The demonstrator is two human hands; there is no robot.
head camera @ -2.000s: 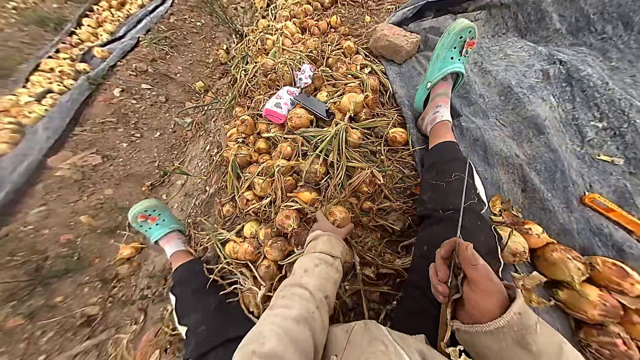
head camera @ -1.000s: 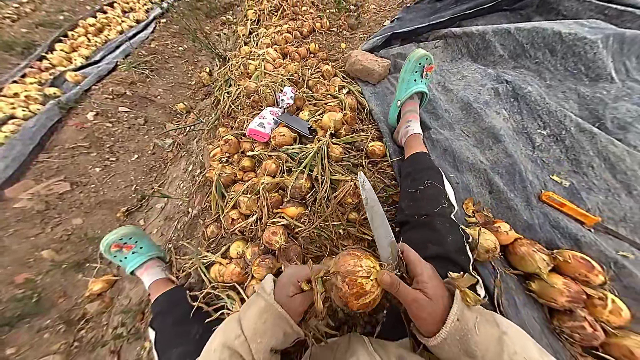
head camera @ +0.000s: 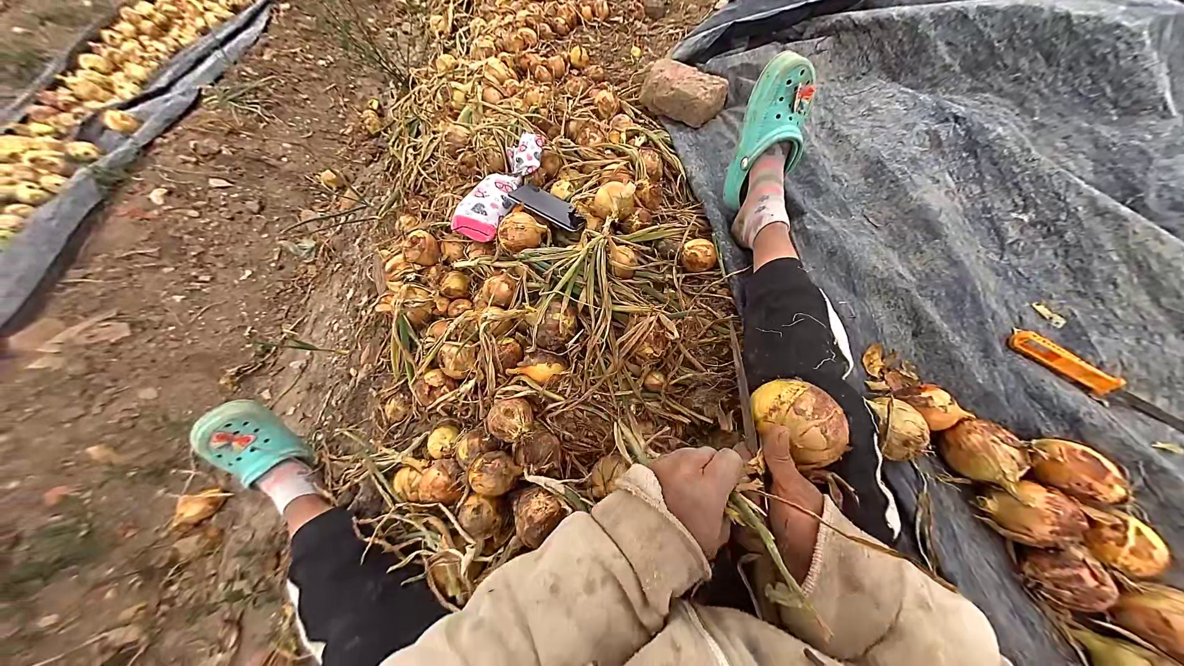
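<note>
My left hand [head camera: 700, 495] is closed around the dry leaves [head camera: 763, 536] of an onion. Close beside it, my right hand [head camera: 793, 504] grips a knife whose blade [head camera: 743, 384] points away from me, seen nearly edge-on; the handle is hidden. The right thumb presses against a large yellow onion [head camera: 803, 424], which is over my right thigh. Many onions with dry tops [head camera: 509, 421] lie between my legs. Trimmed onions [head camera: 1036, 513] are heaped on dark sheeting to the right.
A yellow-orange-handled knife [head camera: 1068, 361] lies on the dark fabric sheet [head camera: 962, 185]. Near the sheet's edge is a stone or brick [head camera: 684, 92]. A patterned cloth item [head camera: 487, 205] and a dark phone-like object [head camera: 546, 207] rest on the onions. More onions [head camera: 102, 83] lie at upper left.
My left hand reached into the onions two seconds ago, then held a large onion before me. Now that hand grips leaves, and the onion is farther right. The blade has turned from broadside to nearly edge-on.
</note>
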